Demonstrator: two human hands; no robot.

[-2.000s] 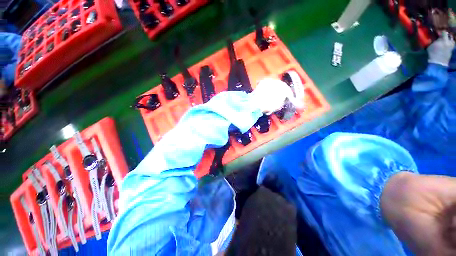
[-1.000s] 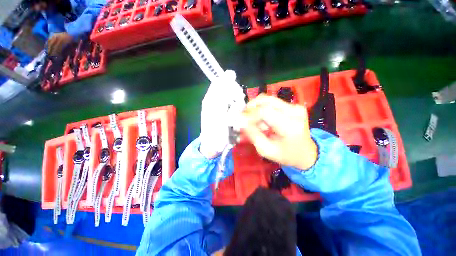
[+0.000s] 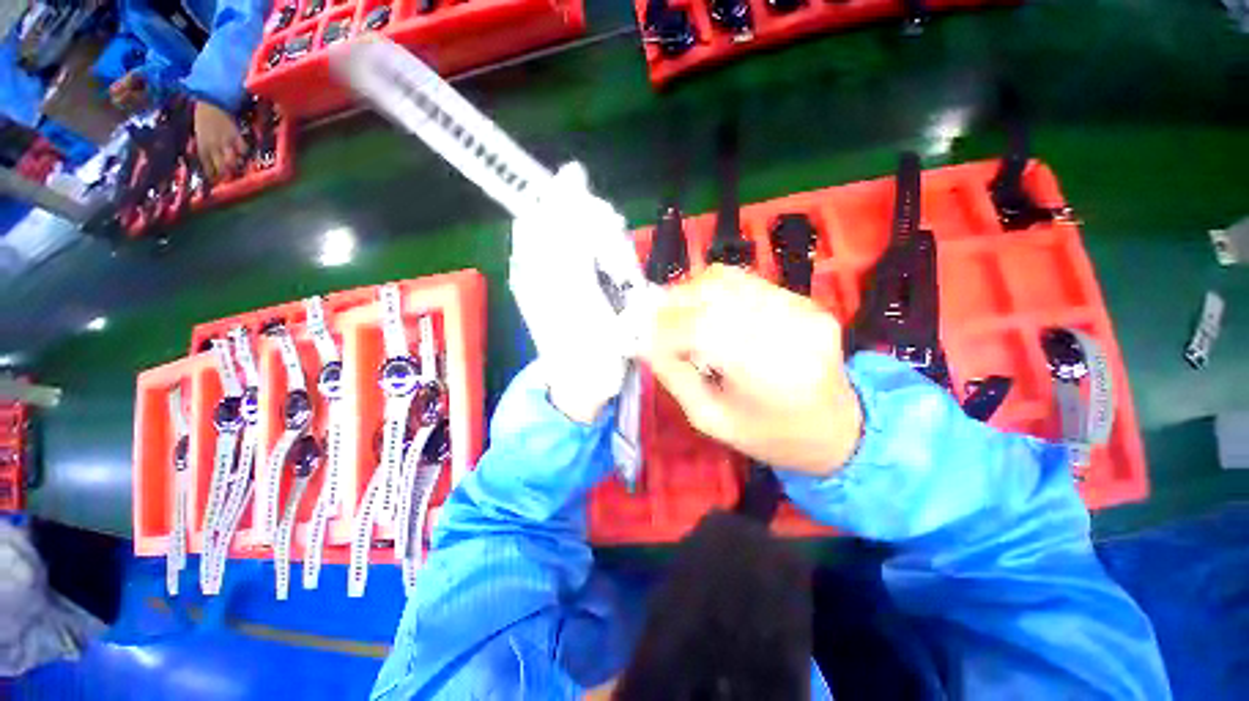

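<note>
My left hand, in a white glove, holds a watch with a light strap; its perforated band sticks up to the upper left and the other band end hangs below the hand. My right hand looks bare; its fingertips meet the watch at the left hand's fingers. The watch head is mostly hidden between the hands. Whether the right fingertips grip a small part cannot be seen. Both hands are above the red compartment tray, which holds several black-strap watches and one light-strapped watch at its right.
At left, a red tray holds several light-strapped watches with bands over its front edge. More red trays stand at the back. A small white tag lies at right. Another person's hand is at a tray, upper left.
Both hands have come together over the tray with a light-strapped watch, after the left hand was over the right part of the tray. Since one second ago, the raised band has tilted further left.
</note>
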